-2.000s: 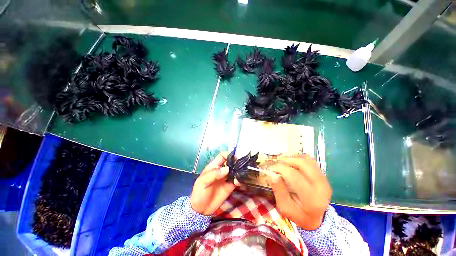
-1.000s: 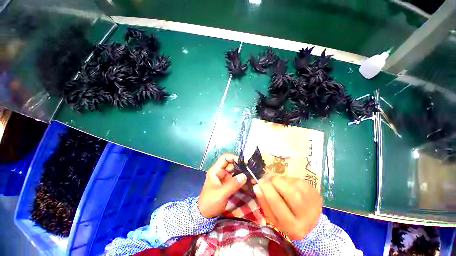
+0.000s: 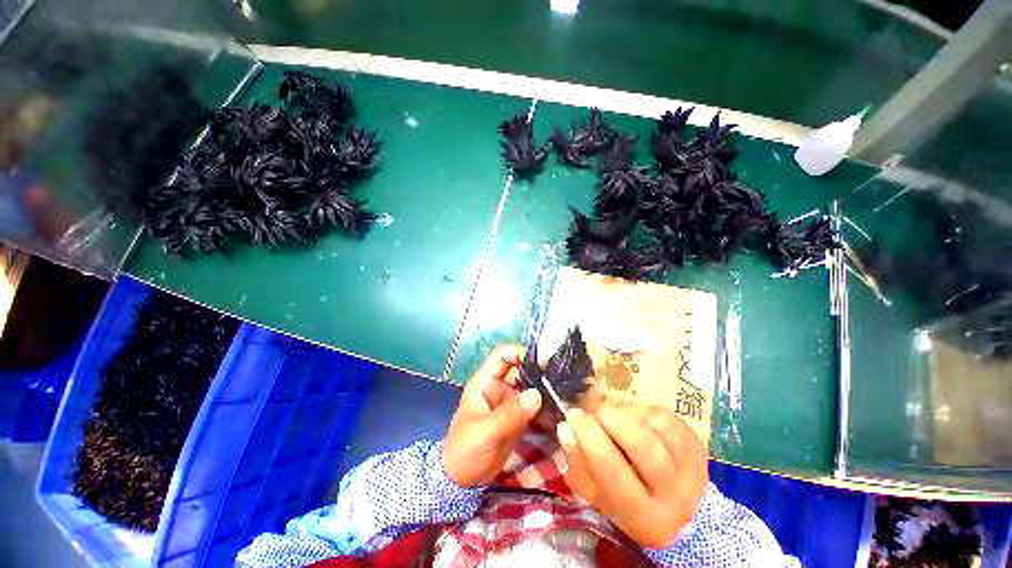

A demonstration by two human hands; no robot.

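A black spiky hair piece [image 3: 568, 366] is held in the fingertips of my left hand [image 3: 484, 419], above the near edge of the bench. Its pointed tufts stick up and apart. My right hand [image 3: 641, 466] pinches a thin white applicator stick [image 3: 552, 393], whose tip lies against the middle of the black piece. The fingers hide the lower part of the piece. Behind my hands lies a tan cardboard pad [image 3: 655, 333] with dark handwriting and a brown stain; my right hand covers its near part.
Black pieces lie in a left heap [image 3: 261, 172] and a right heap [image 3: 677, 194] on the green bench [image 3: 416, 244]. A white bottle [image 3: 827, 146] stands at the far right. White sticks [image 3: 838, 261] lie by the right divider. A blue crate [image 3: 200, 444] with dark parts is at lower left.
Over two seconds the view shifts slightly and the right hand moves lower beside the piece. The piece has turned, with its tufts now upright. In the last second little changes.
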